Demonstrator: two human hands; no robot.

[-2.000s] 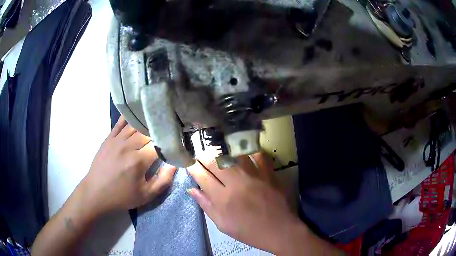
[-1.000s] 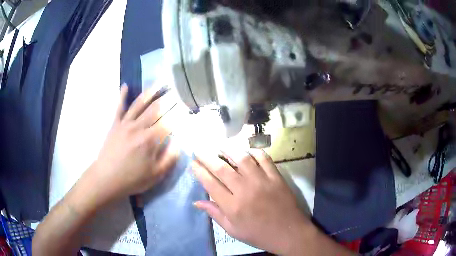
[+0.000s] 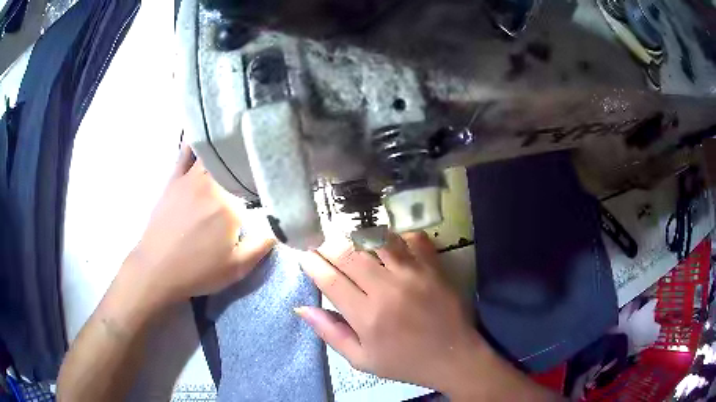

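A light blue-grey fabric piece (image 3: 271,338) runs from the needle area towards me, with a dark navy edge showing at its left. The worn sewing machine head (image 3: 330,102) hangs over its far end and hides the needle. My left hand (image 3: 192,235) lies on the fabric's left side, its fingertips partly hidden beside the machine head; the thumb points at the needle area. My right hand (image 3: 392,298) lies flat at the fabric's right edge, fingers spread near the presser foot area, thumb on the pale cloth. Both hands are bare and press from above.
Stacked navy panels (image 3: 47,188) lie along the left table edge. A dark navy piece (image 3: 542,267) lies right of my right hand. Slim black snips (image 3: 618,232) and black scissors loops (image 3: 681,220) lie farther right. A red perforated basket (image 3: 679,314) stands at the lower right.
The view has shifted, so the machine head again covers more of the sewing area. My left hand's fingers, spread on the fabric a second ago, are now partly behind the head. The bright glare is smaller.
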